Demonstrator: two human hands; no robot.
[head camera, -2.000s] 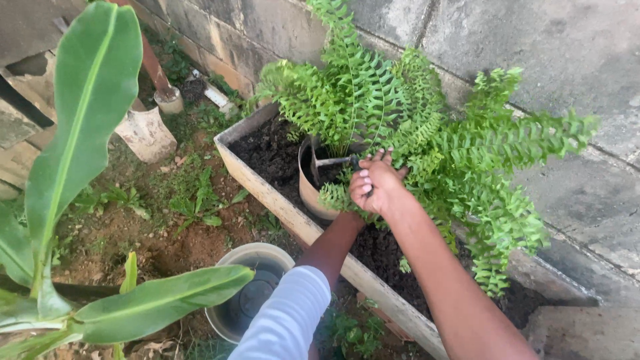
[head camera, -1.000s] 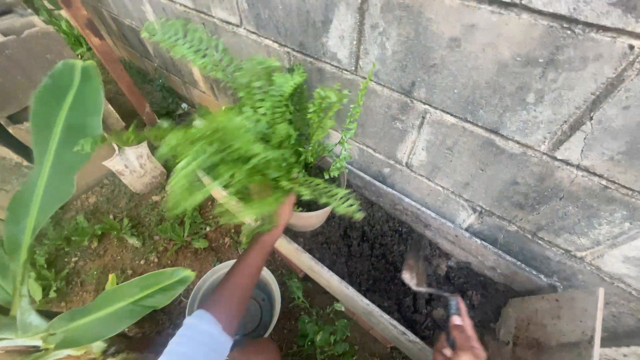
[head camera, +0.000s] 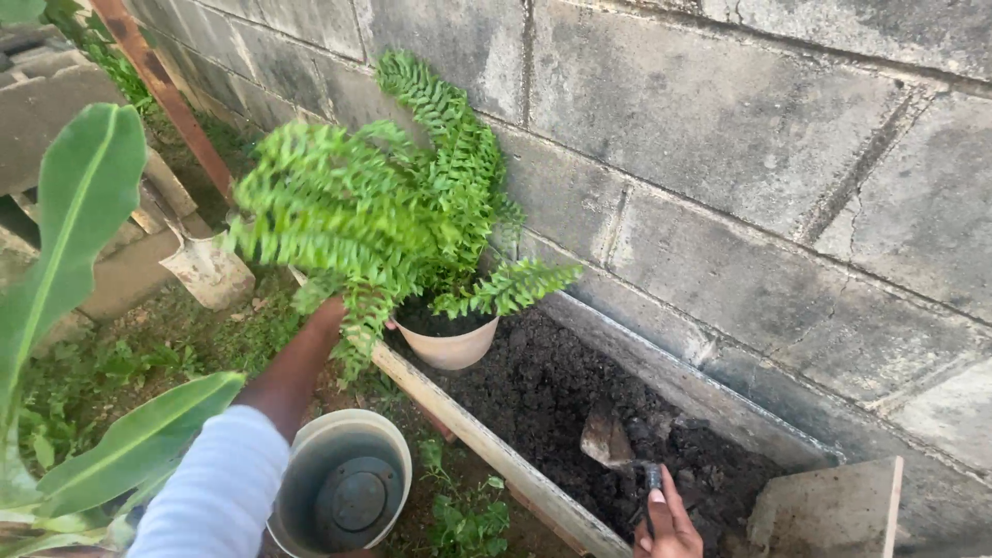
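Observation:
My right hand (head camera: 668, 521) grips the dark handle of a garden trowel (head camera: 607, 439), whose soiled metal blade rests on dark soil (head camera: 535, 387) in a long planter box. My left arm reaches to the fern (head camera: 387, 209) in a light plastic pot (head camera: 451, 346); fronds cover most of my left hand (head camera: 353, 314), and fingertips show at the pot's left rim. The pot stands on the soil toward the box's far end. Soil shows inside the pot under the fronds.
An empty pale plastic pot (head camera: 404, 465) stands on the ground beside the planter's front wall (head camera: 473, 442). A concrete block wall (head camera: 697, 155) runs behind. A shovel blade (head camera: 209, 271) and a rusty metal post (head camera: 159, 85) are at the left, broad leaves (head camera: 66, 225) nearer. A slab (head camera: 825, 508) stands at the right.
My right hand, earlier by the fern pot with the trowel, has moved right over the planter's soil. The fern's fronds have swung toward the left and the wall. The view has shifted right.

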